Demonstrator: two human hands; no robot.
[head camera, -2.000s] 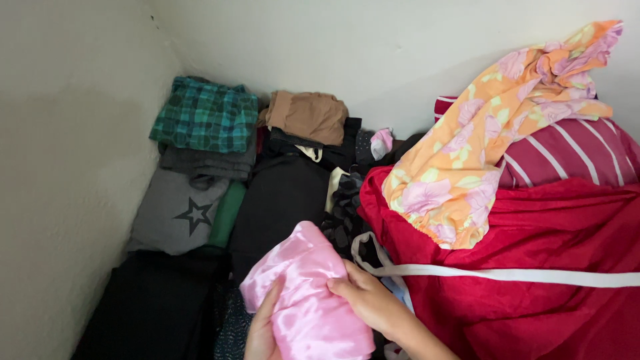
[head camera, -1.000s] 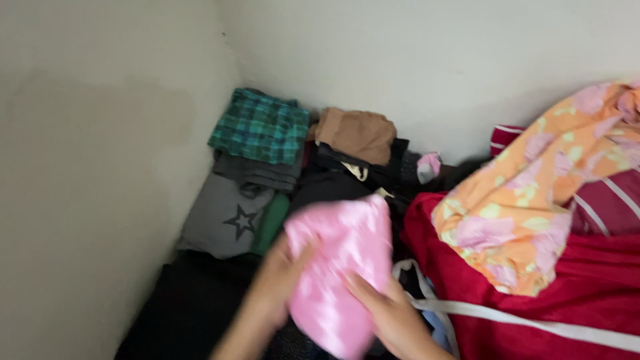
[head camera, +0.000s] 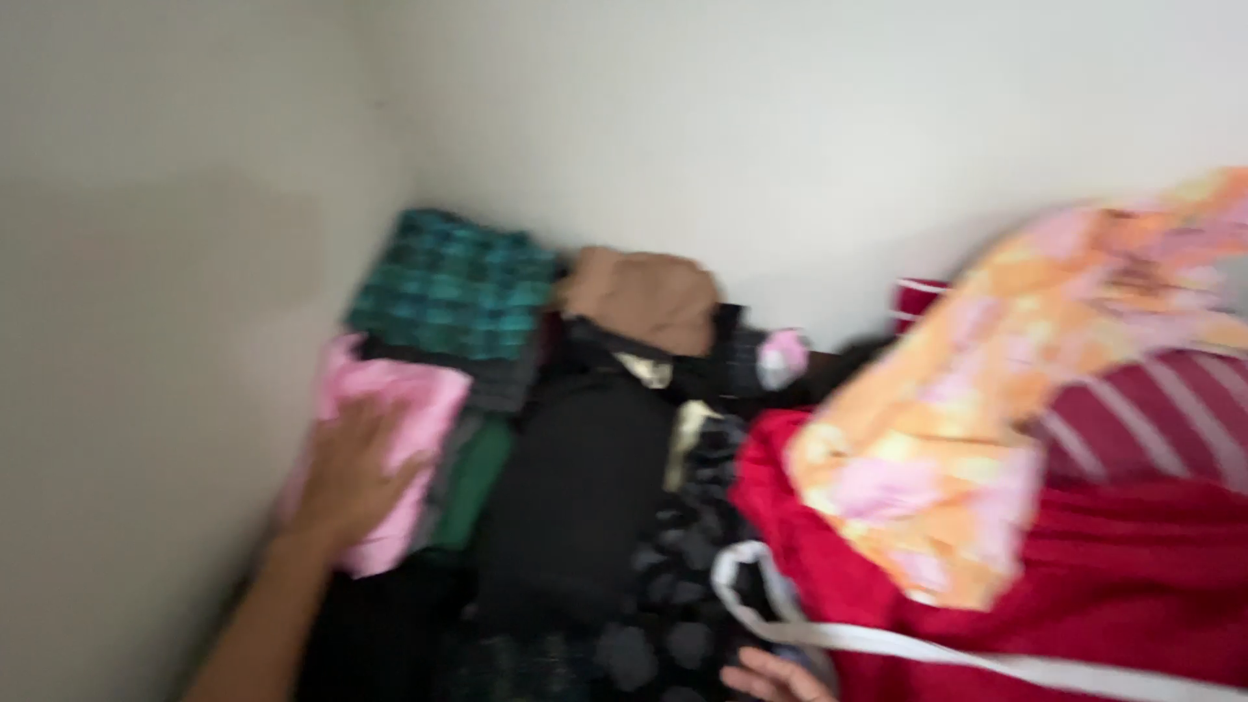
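A folded pink satin garment (head camera: 424, 400) lies on the left pile, over the grey garment (head camera: 444, 487) and beside the green one (head camera: 476, 487). My left hand (head camera: 356, 468) rests flat on the pink satin, fingers apart, gripping nothing that shows. At the bottom edge, partly out of view, my right hand (head camera: 775, 678) has its fingers apart and holds nothing visible, just below a white strap (head camera: 838, 636). A folded teal plaid garment (head camera: 453, 288) sits directly behind the pink one. The picture is blurred.
Folded black clothes (head camera: 585, 497) and a brown folded garment (head camera: 643, 297) fill the middle. On the right are red cloth (head camera: 1121, 575), an orange floral garment (head camera: 936, 429) and striped maroon fabric (head camera: 1141, 419). Walls (head camera: 731, 127) meet behind the left pile.
The pink satin garment, held in both hands before, now lies on the grey garment at the left. My left hand is spread on it; my right hand has let go and is at the bottom edge.
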